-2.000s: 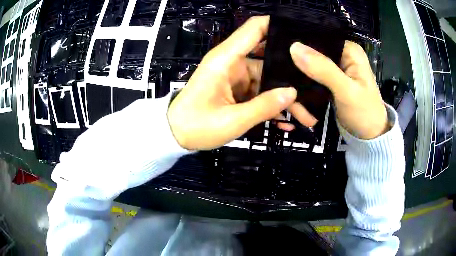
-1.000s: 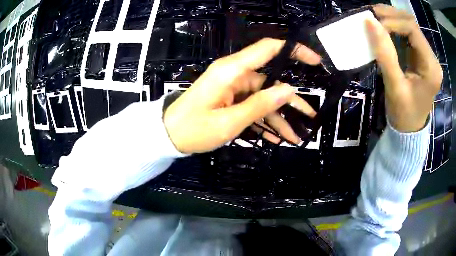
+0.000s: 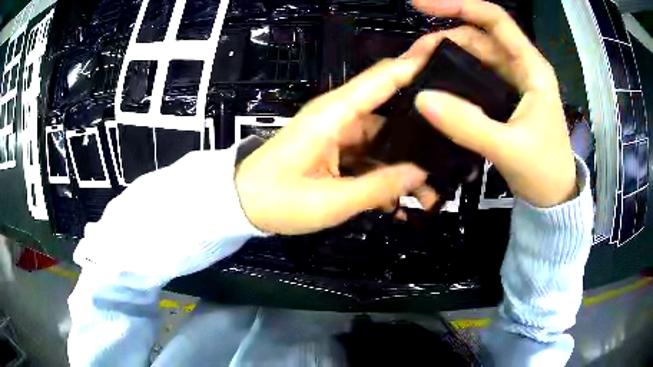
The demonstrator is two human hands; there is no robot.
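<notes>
A palm-sized black piece (image 3: pixel 462 80), which looks like a front shell, is tilted between my hands. My left hand (image 3: pixel 308 161) holds its left and lower side, with the thumb along the near edge. My right hand (image 3: pixel 533 136) holds its right side, with the thumb pressed on the dark upper face and the fingers curled behind the far edge. The face is too dark to show details. No white piece shows in either hand.
Shiny black wrapped work (image 3: pixel 286 244) covers the bench under my hands. A white ladder-like backing (image 3: pixel 162 50) lies at the back left. Shells with white window outlines (image 3: pixel 91 159) stand in a row. White-edged sheets (image 3: pixel 607 129) lie at the right.
A second ago my right hand held up a white-faced piece to the right. Now that white face is out of sight, and my right hand is back left, its thumb on the black piece.
</notes>
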